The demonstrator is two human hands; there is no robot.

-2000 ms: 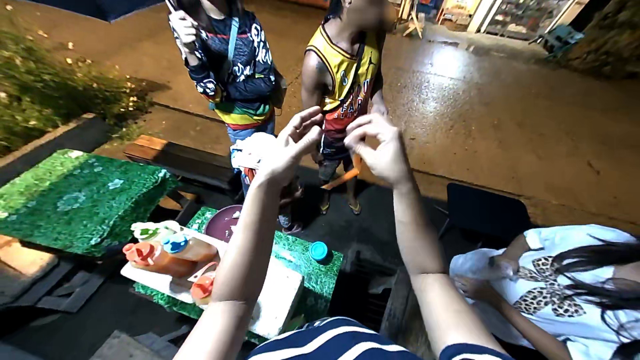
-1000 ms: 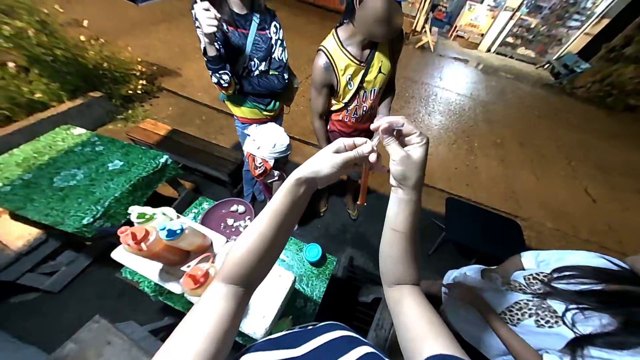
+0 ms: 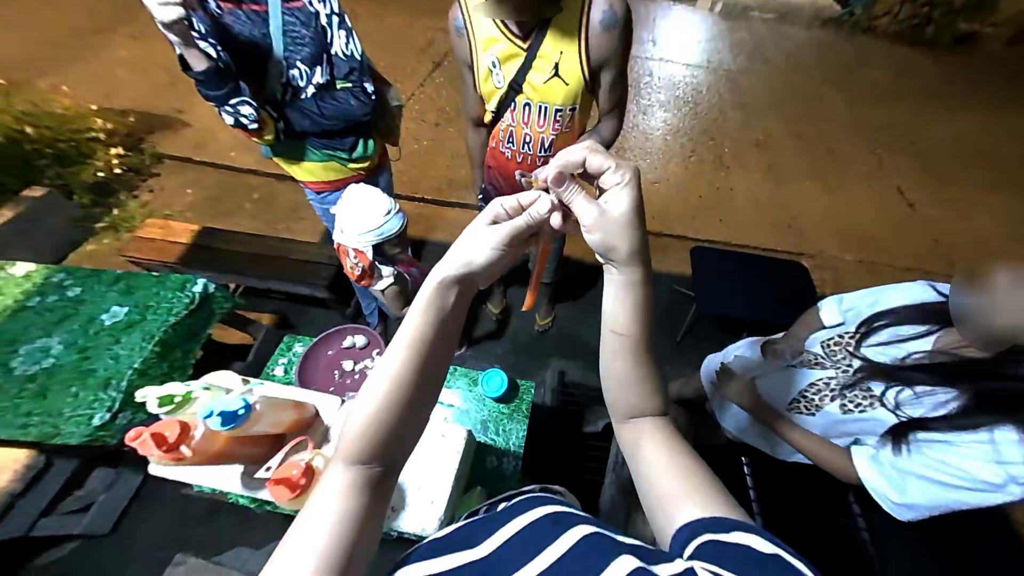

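Both of my hands are raised in front of me with their fingertips together. My left hand (image 3: 504,236) is pinched at the upper end of a thin orange strip (image 3: 536,276), which hangs below the fingers. My right hand (image 3: 604,200) bends over the same spot, thumb and fingers closed. A small amber-coloured bit (image 3: 532,183) shows at the fingertips; what it is cannot be told. The fingers hide the strip's top and exactly how each hand grips it.
A white tray (image 3: 204,478) holds several sauce bottles. Near it are a purple bowl (image 3: 316,364) with white bits, a teal-lidded container (image 3: 496,384) and a white box (image 3: 432,472). Two people and a child (image 3: 368,232) stand ahead; a seated person (image 3: 840,384) is at right, by a dark chair (image 3: 748,292).
My hands were apart with fingers spread two seconds ago, the orange strip slanting between them. They have come together at its upper end, and it hangs more upright.
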